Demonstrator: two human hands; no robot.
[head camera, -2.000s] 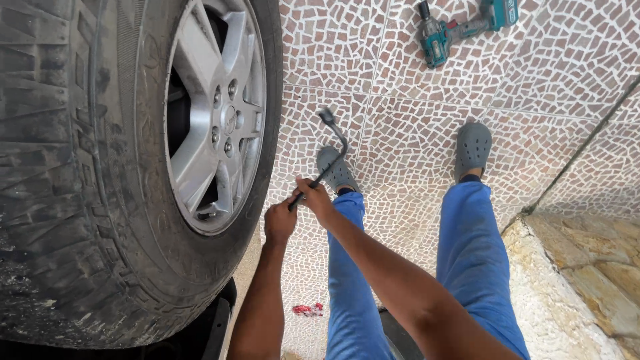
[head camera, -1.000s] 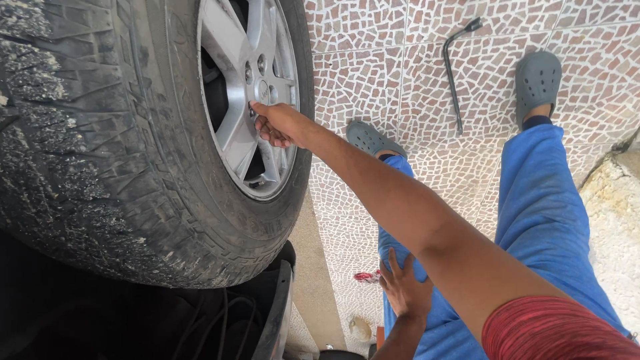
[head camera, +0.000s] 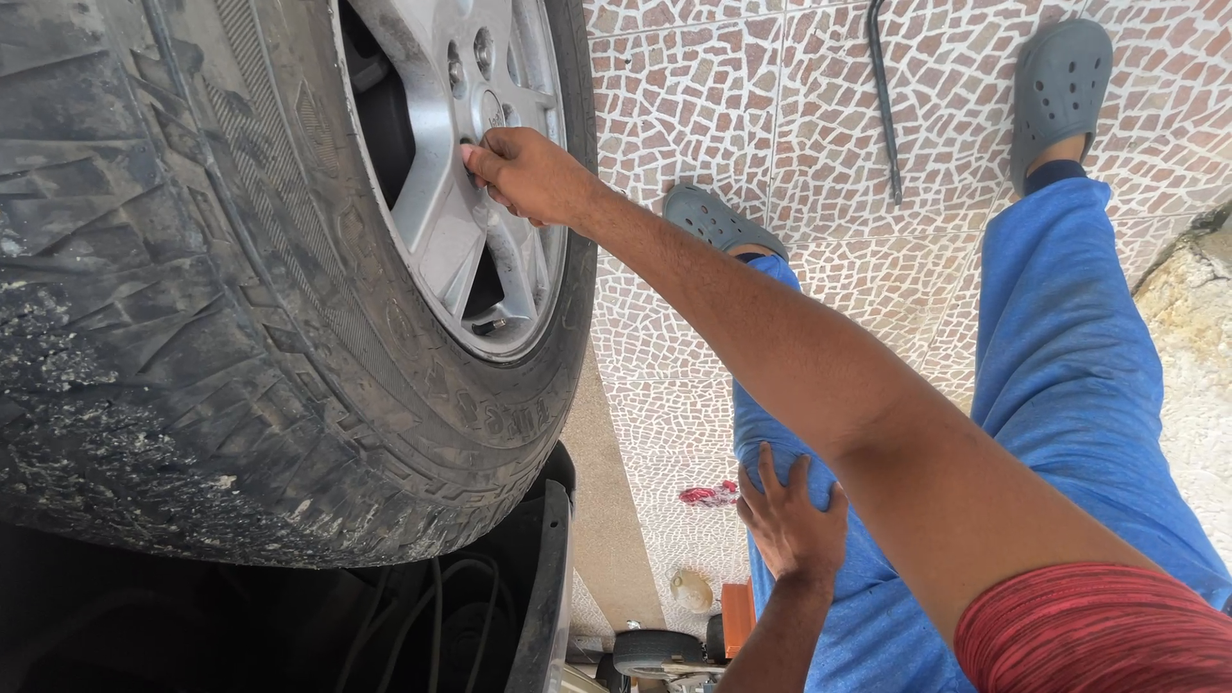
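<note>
My right hand (head camera: 529, 178) reaches to the silver alloy wheel (head camera: 433, 192). Its thumb and bent fingers are at a lug recess just below the center cap (head camera: 489, 111); whether they pinch a lug nut is hidden. Other lug recesses with nuts (head camera: 483, 53) show above the hand. The large black tire (head camera: 289, 289) surrounds the wheel, with pale dirt on its tread. My left hand (head camera: 789, 525), fingers spread and holding nothing, rests on the blue trouser leg (head camera: 770, 414). A black bent lug wrench (head camera: 883, 106) lies on the tiled floor between my feet, its upper end out of view.
Gray clogs (head camera: 1062, 91) stand on the mosaic-patterned tiles (head camera: 674, 318). A red and white cloth (head camera: 709, 495) lies near my left hand. Dark vehicle bodywork (head camera: 544, 577) borders the tire below. Rough stone (head camera: 1189, 337) is at the right, and another tire (head camera: 659, 652) shows at the bottom.
Two seconds ago both hands held the lug wrench; it now lies on the floor. My right hand has moved to the wheel and my left to my leg. The impact wrench is out of view.
</note>
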